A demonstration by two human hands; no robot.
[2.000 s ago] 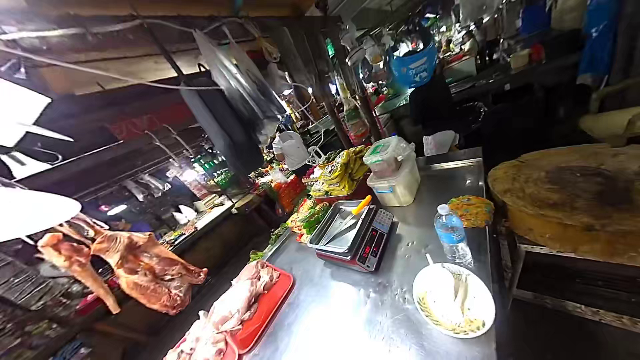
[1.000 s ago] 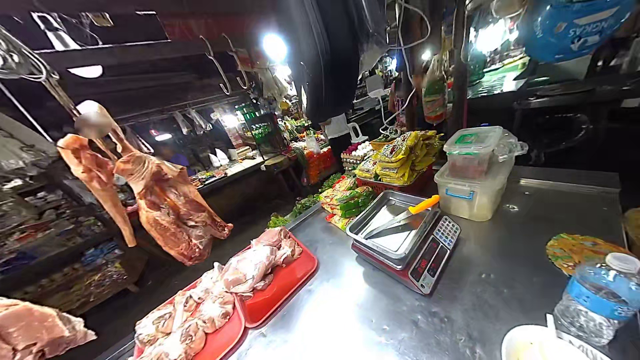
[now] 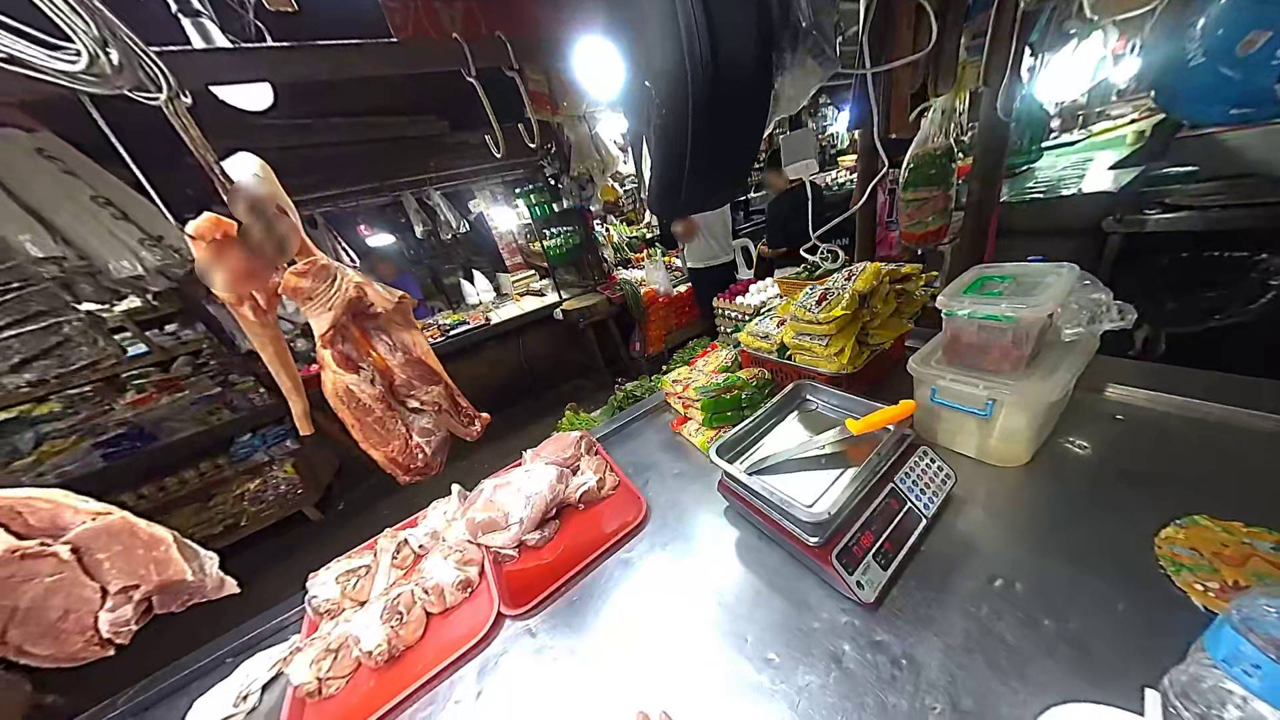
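Only what look like fingertips (image 3: 655, 715) show at the bottom edge, over the shiny steel table; I cannot tell which of my hands they belong to, nor whether they hold anything. The rest of both hands is hidden. Left of them, raw chicken pieces (image 3: 390, 600) and raw chicken (image 3: 525, 495) lie on two red trays (image 3: 580, 555). Farther back on the right stands a red digital scale (image 3: 880, 535) with a metal pan (image 3: 770, 480). A knife with an orange handle (image 3: 880, 417) rests across the pan.
Raw meat (image 3: 375, 370) hangs at the left, with another cut (image 3: 90, 575) lower down. Behind the scale are yellow packets (image 3: 835, 315) and stacked plastic containers (image 3: 1000, 395). A plastic bottle (image 3: 1240, 650) and a patterned mat (image 3: 1215, 560) are at the right.
The view has swung left and closer to the scale and trays. Fingertips have appeared at the bottom edge. The knife stays on the scale pan.
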